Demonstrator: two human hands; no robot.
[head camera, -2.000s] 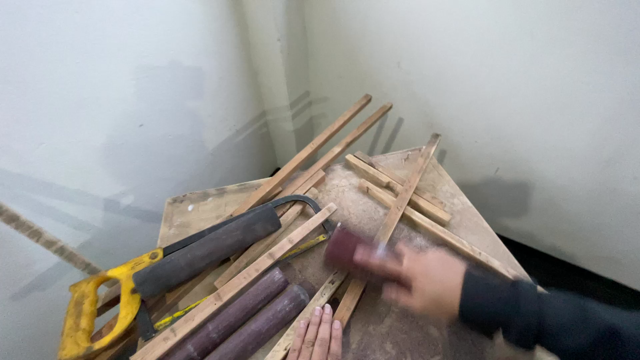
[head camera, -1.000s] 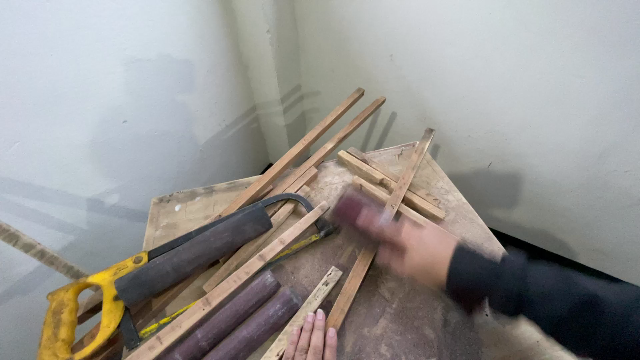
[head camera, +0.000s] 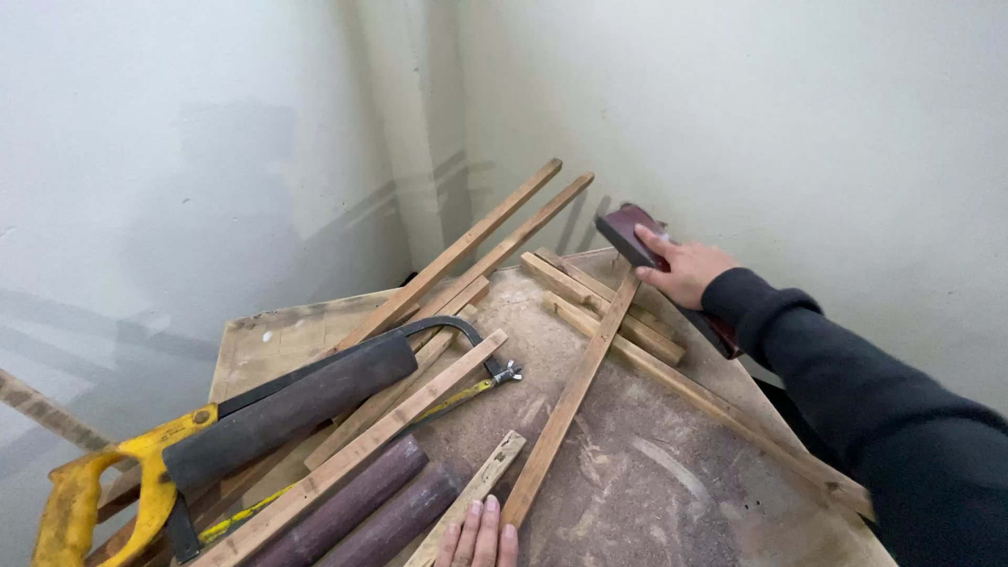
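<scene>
My right hand (head camera: 687, 269) grips a dark red sanding block wrapped in abrasive paper (head camera: 630, 228), over the far end of a long wooden strip (head camera: 579, 394). That strip lies slanted across two shorter wooden sticks (head camera: 646, 335). At the bottom edge, my left hand (head camera: 478, 537) rests with its fingers side by side at the strip's near end, against a short pale wooden piece (head camera: 480, 492); whether it grips either cannot be told. Part of a second dark red abrasive piece (head camera: 717, 335) shows below my right wrist.
A hacksaw with a yellow handle (head camera: 150, 472) lies at the left, a dark grey roll (head camera: 291, 409) against its frame. Beside it are two dark red rolls (head camera: 394, 512) and several wooden strips (head camera: 457, 252), some jutting past the dusty wooden board (head camera: 260, 339). Walls meet behind the board.
My right hand has moved with the sanding block away from the middle of the long strip to its far end. My left hand stays at the near end.
</scene>
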